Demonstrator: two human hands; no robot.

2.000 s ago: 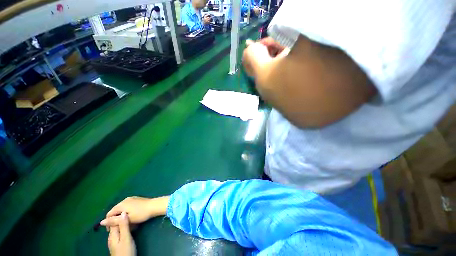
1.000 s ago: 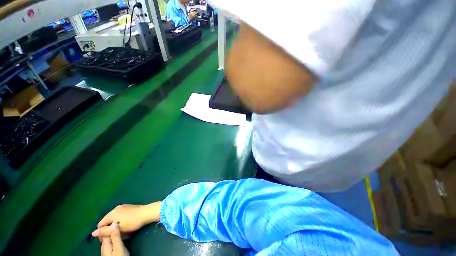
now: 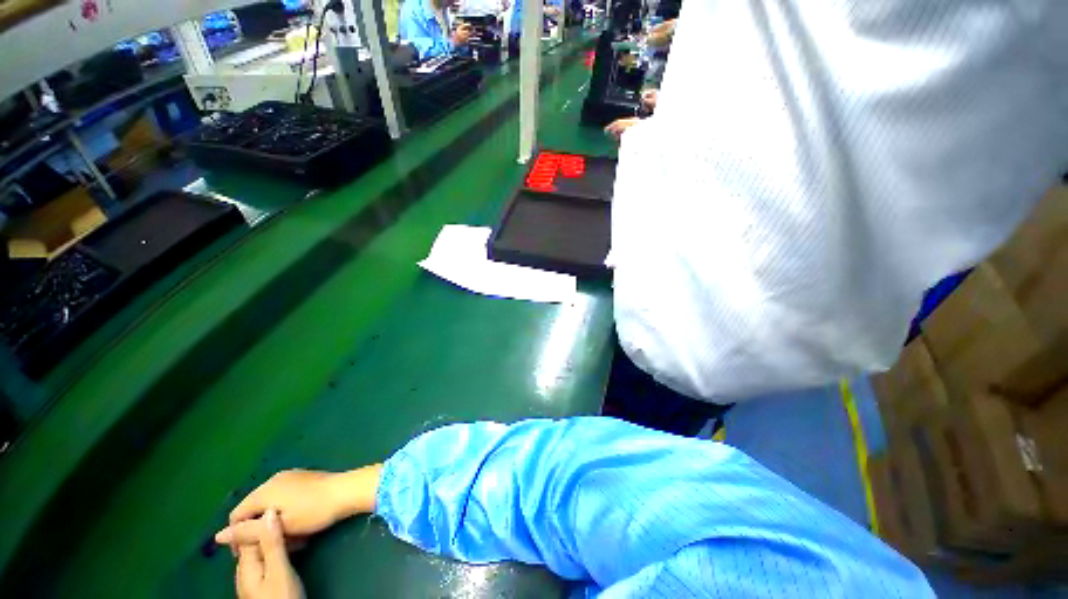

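My right hand (image 3: 299, 501), at the end of a light blue sleeve, rests on the green bench (image 3: 387, 374) at the lower left. My left hand (image 3: 267, 566) comes in from the bottom edge, partly cut off, and touches my right hand. Its fingers are apart, with nothing seen in them. My right fingers are partly hidden. A small dark spot shows by the fingertips; I cannot tell what it is. Farther up the bench, a black tray (image 3: 550, 232) partly covers a white paper sheet (image 3: 498, 276). Red parts (image 3: 550, 170) lie in a black tray behind it.
A person in a white shirt (image 3: 808, 199) stands at the right, close to the bench. White posts (image 3: 531, 88) rise from it. Black trays (image 3: 287, 143) with dark parts line the far side. People in blue are at the back. Cardboard boxes (image 3: 978, 410) stand at right.
The standing person's bare arm has swung out of the way, uncovering the black trays and red parts. The black tray now shows on the paper. My hands stay together.
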